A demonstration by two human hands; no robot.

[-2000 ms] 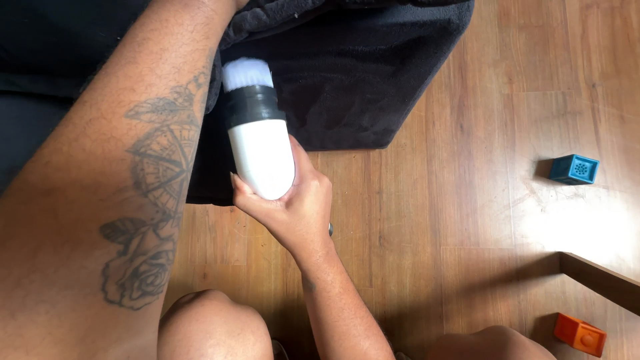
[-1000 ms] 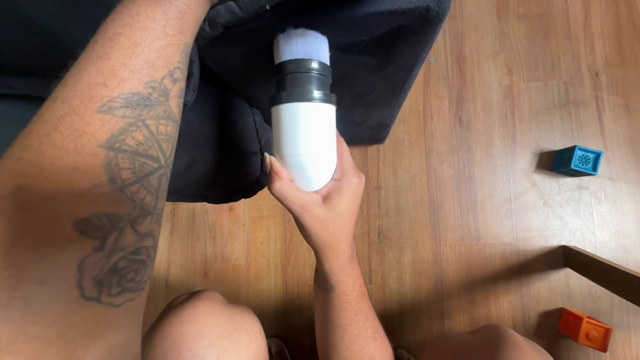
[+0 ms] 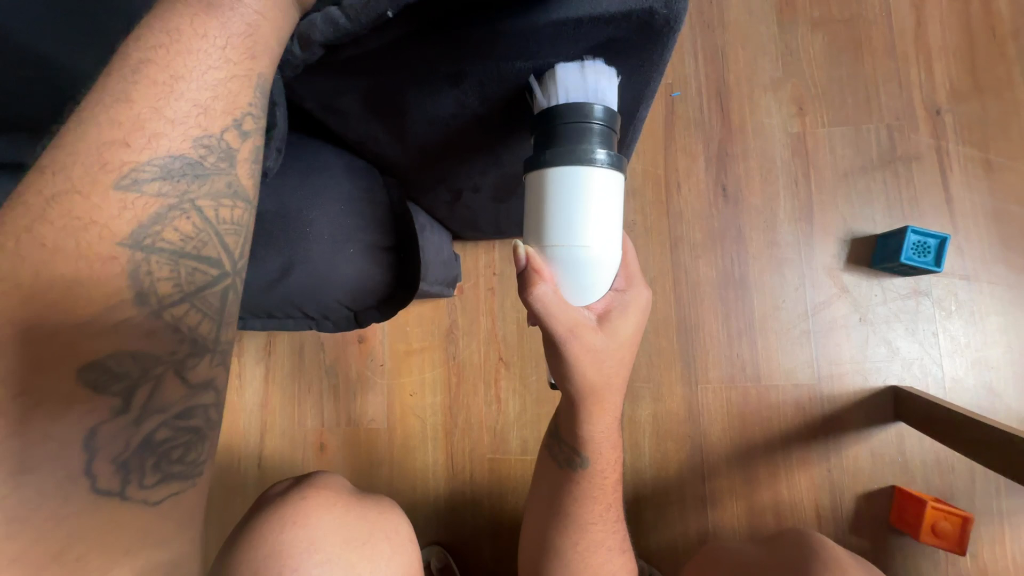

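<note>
My right hand is closed around the rounded end of a white handheld device, which looks like a small vacuum. The device has a black collar and a brush tip with white bristles. Those bristles lie over the dark fabric of what looks like a sofa, near its right edge; whether they touch it I cannot tell. My left forearm, tattooed, crosses the left side of the view and reaches over the dark upholstery. The left hand itself is cut off by the top edge.
A blue toy block and an orange toy block lie on the wooden floor at the right. A brown bar, perhaps a furniture leg, juts in between them. A dark cushion-like part hangs at the left; my bare knees are at the bottom.
My right hand has carried the brush-tipped device to the right across the dark fabric, toward its right edge. The left forearm remains at the left, over the upholstery.
</note>
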